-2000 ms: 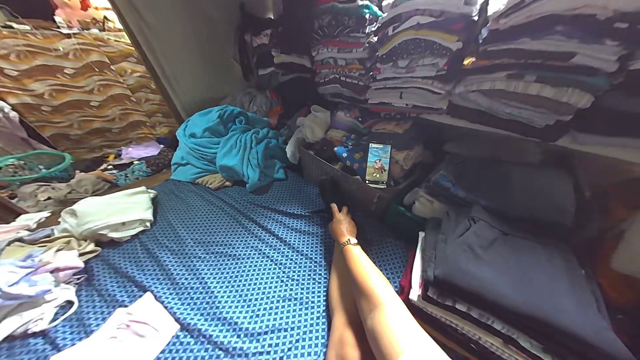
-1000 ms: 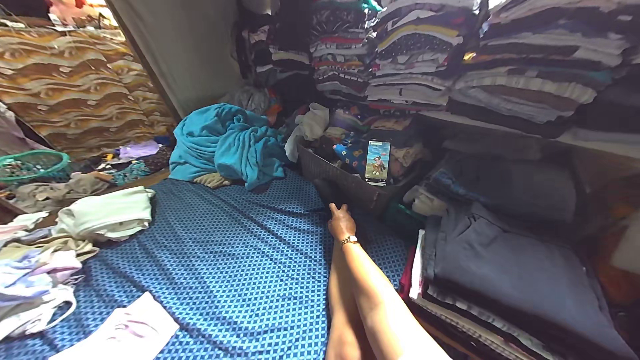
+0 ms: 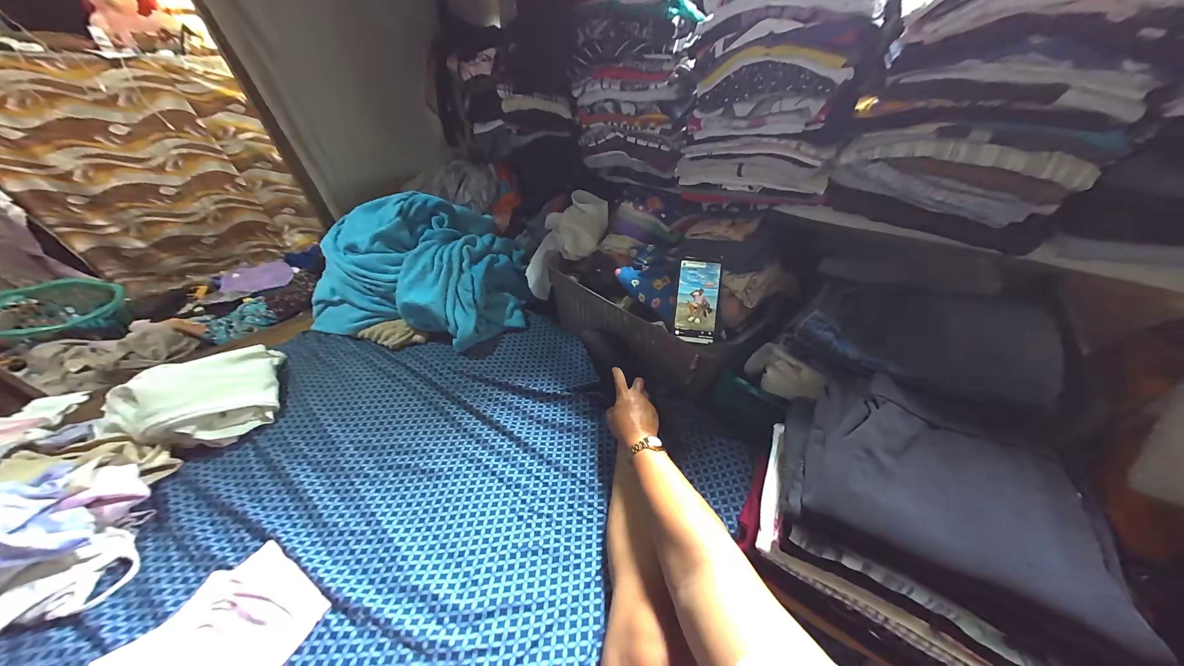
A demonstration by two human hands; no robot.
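Observation:
My right hand (image 3: pixel 634 412), with a metal-banded watch (image 3: pixel 647 444) at its wrist, is stretched out over the right part of the blue patterned bed sheet (image 3: pixel 416 444). Two of its fingers point forward, spread apart, and no object shows in it. A second bare limb, seemingly my left forearm, runs close beside it; my left hand is hidden or merges with the right. Just beyond the fingers is a dark crate (image 3: pixel 638 347) of clothes. A phone (image 3: pixel 697 301) with a lit screen leans upright there, facing me.
A crumpled turquoise cloth (image 3: pixel 421 264) lies at the sheet's far edge. Loose garments (image 3: pixel 190 393) and a white cloth (image 3: pixel 231 615) lie left, near a green basket (image 3: pixel 60 310). Folded dark trousers (image 3: pixel 934 490) are stacked right. Shelves behind hold folded clothes (image 3: pixel 768 102).

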